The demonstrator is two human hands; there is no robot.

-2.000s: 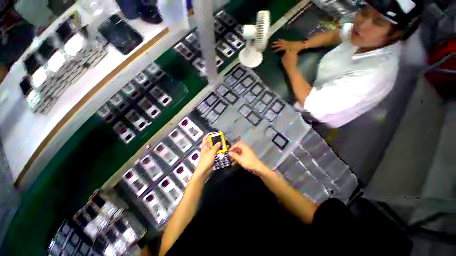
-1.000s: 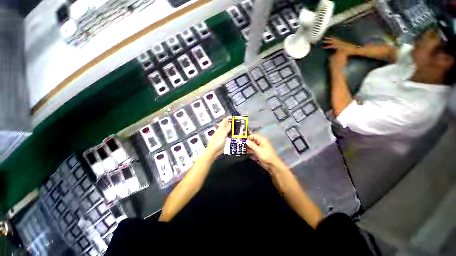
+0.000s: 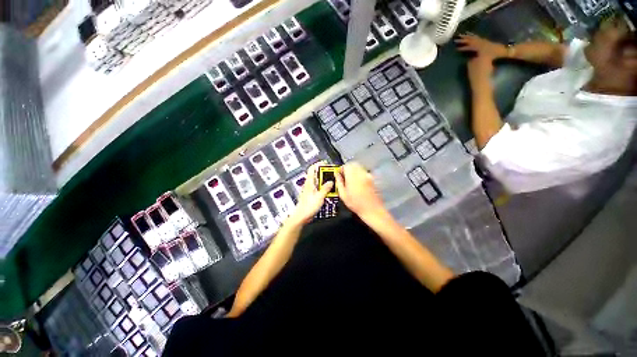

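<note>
A small keypad phone (image 3: 328, 183) with a yellow rim round a dark screen is held upright between both hands, its number keys below. My left hand (image 3: 310, 199) grips its left side, with the thumb on the front near the screen. My right hand (image 3: 358, 188) is at its upper right side, fingers on the rim and slightly blurred. The fingers hide the phone's side edges.
A blister tray of bodies (image 3: 270, 192) lies left of the hands; a grey tray of black frames (image 3: 377, 150) lies right. Reddish-rimmed units (image 3: 167, 216) and another frame tray are far left. Beyond are a green conveyor (image 3: 188, 129), a post, a white fan (image 3: 419, 49) and a seated person.
The view has swung right since two seconds ago. My right hand has moved up from the keypad's lower right to the screen's right edge. The phone stays in my left hand.
</note>
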